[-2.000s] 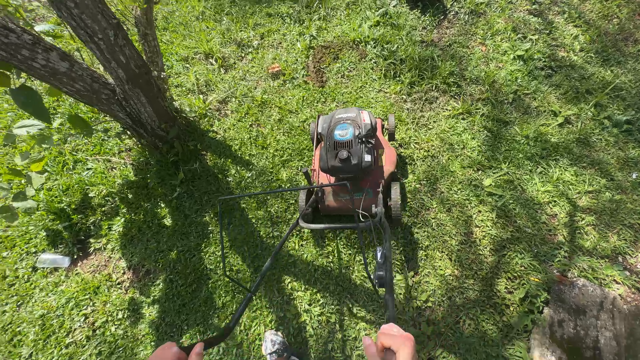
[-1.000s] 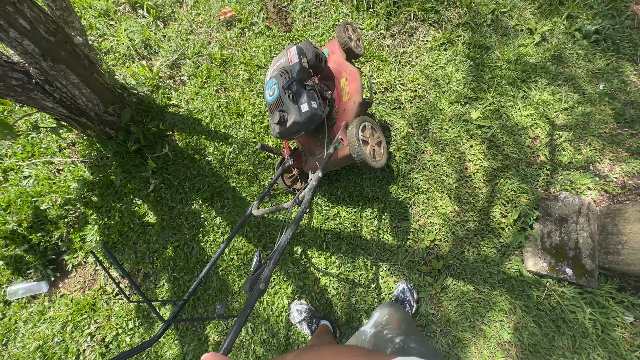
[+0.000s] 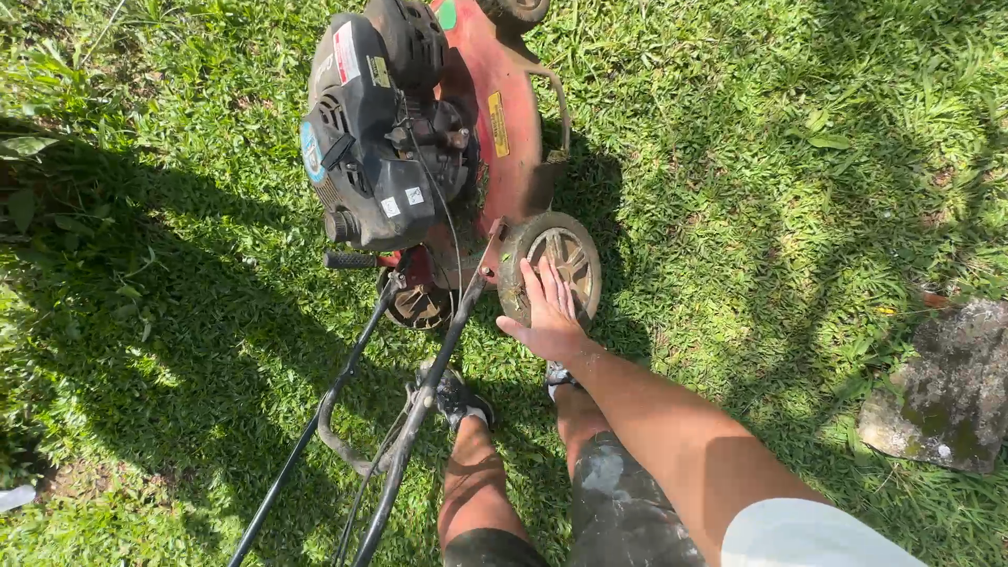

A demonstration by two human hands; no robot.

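A push lawn mower with a red deck point(image 3: 512, 118) and a black engine point(image 3: 378, 126) is tilted on the grass, its right side raised. My right hand point(image 3: 551, 315), fingers spread, reaches over the near rear wheel point(image 3: 571, 252); whether it touches the wheel, I cannot tell. The other rear wheel point(image 3: 417, 305) lies lower, under the black handlebar point(image 3: 429, 386), which runs down to the bottom edge with a cable beside it. My left hand is out of view. A black lever grip point(image 3: 350, 260) sticks out beside the engine.
My two feet in dark shoes point(image 3: 457, 398) stand on the grass close behind the mower. A flat stone slab point(image 3: 945, 394) lies at the right. Something pale and clear point(image 3: 17, 498) lies at the left edge, below tree shade.
The mower has turned and tipped from standing level two seconds ago. My right hand has left the handlebar and come down by the rear wheel. The view is now closer to the mower.
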